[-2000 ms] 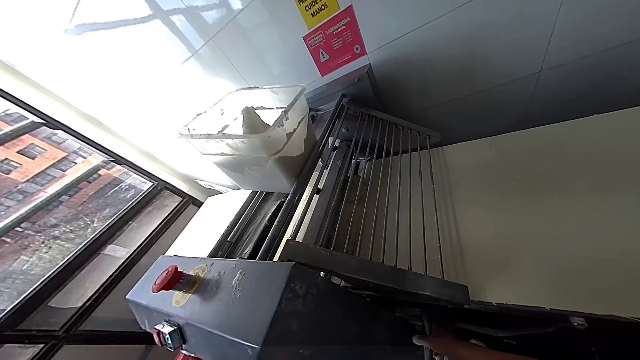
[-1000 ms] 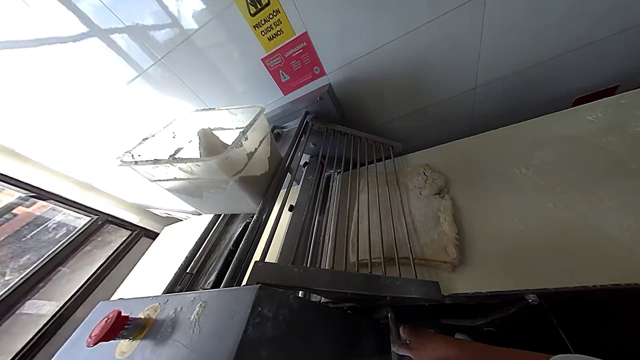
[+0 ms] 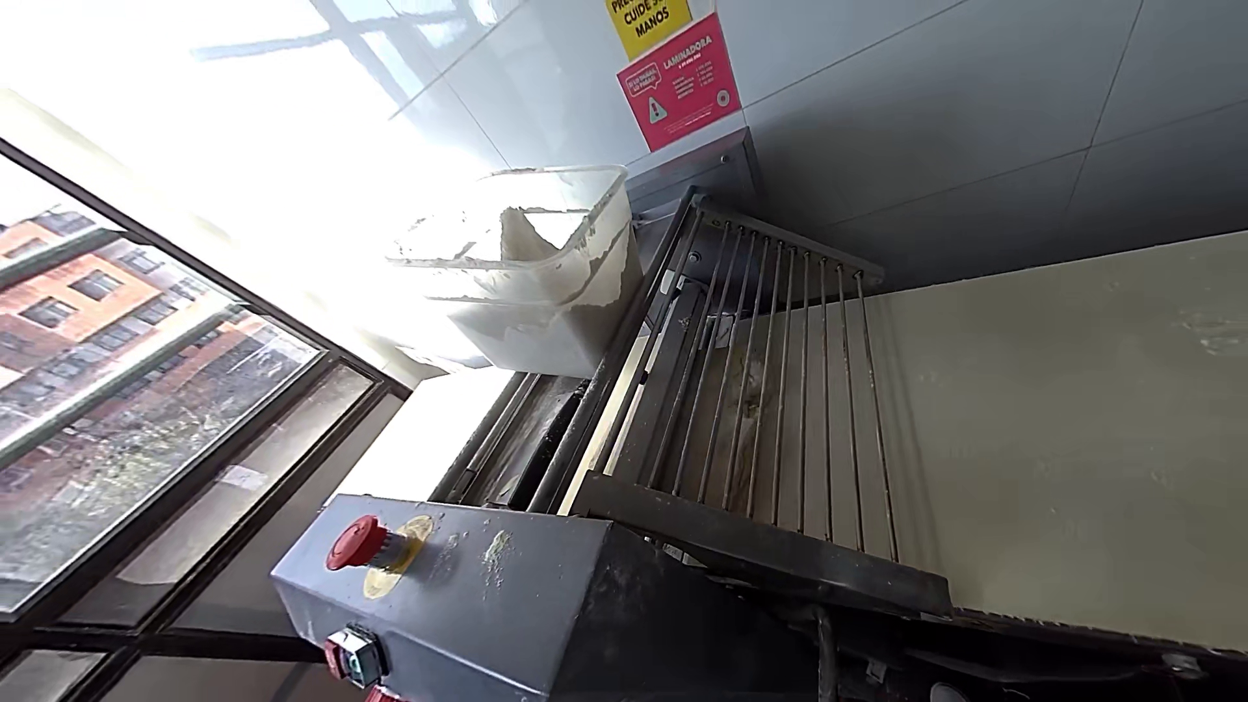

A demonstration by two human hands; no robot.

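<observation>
Neither of my hands shows in the head view. A dough sheeter with a grey metal housing [image 3: 448,585] fills the lower middle. Its hinged guard of thin metal bars [image 3: 804,390] slants over the roller area and the start of the pale belt [image 3: 1072,429]. A dark lever [image 3: 827,648] stands below the guard's lower rail, with no hand on it. On top of the machine, a translucent plastic tub [image 3: 546,312] holds pale flour and a scoop-like piece whose kind I cannot tell. No dough sheet can be made out on the belt.
A red mushroom stop button [image 3: 357,543] and a small switch [image 3: 356,655] sit on the housing. Yellow [image 3: 648,21] and pink [image 3: 681,83] warning signs hang on the tiled wall [image 3: 936,117]. A dark-framed window [image 3: 146,361] lies at the left.
The hand at the lever a second ago is out of view. The dough slab that lay on the belt under and beside the guard no longer shows there.
</observation>
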